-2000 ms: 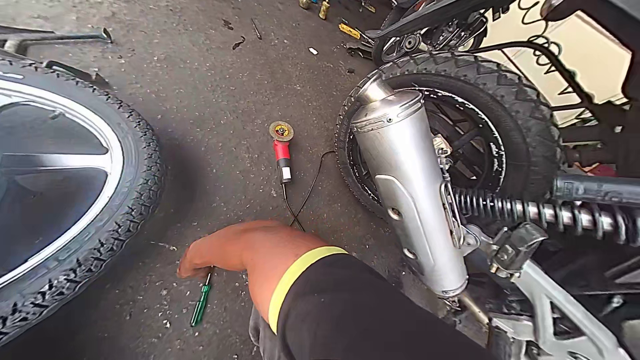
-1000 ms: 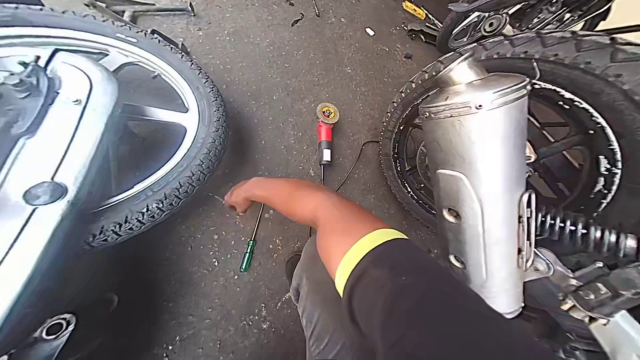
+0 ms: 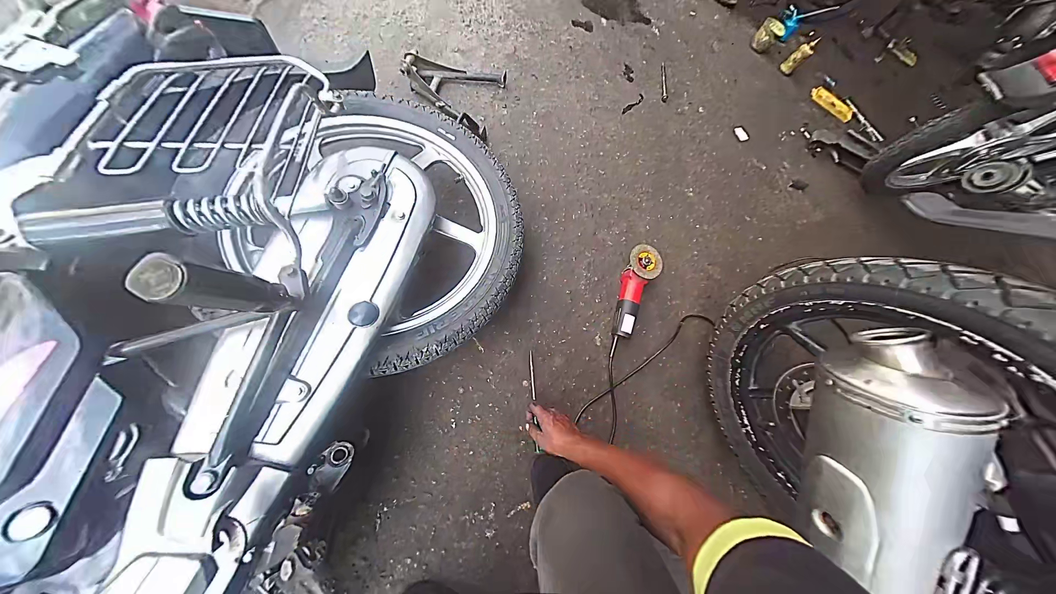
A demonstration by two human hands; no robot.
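My right hand [image 3: 551, 429] reaches in low over the floor, left of the grinder's cord, its fingers closed around a screwdriver [image 3: 532, 375]. The screwdriver's thin metal shaft points up the view, and a bit of green handle shows beside the fingers; the rest of the handle is hidden. My left hand is not in view. Beyond my right hand lies a red and black angle grinder [image 3: 631, 293] with a disc at its far end. Its black cord [image 3: 612, 379] runs back near my wrist.
A motorcycle with a rear wheel [image 3: 495, 289] and metal rack [image 3: 198, 115] fills the left. At right are another tyre [image 3: 726, 363] and a silver exhaust muffler [image 3: 874, 462]. A metal stand [image 3: 454, 78], yellow bottles [image 3: 796, 56] and another motorcycle wheel [image 3: 924, 153] are farther off.
My right hand has moved from beside the screwdriver's shaft to its handle and closed on it. The view has swung left, showing more of the left motorcycle.
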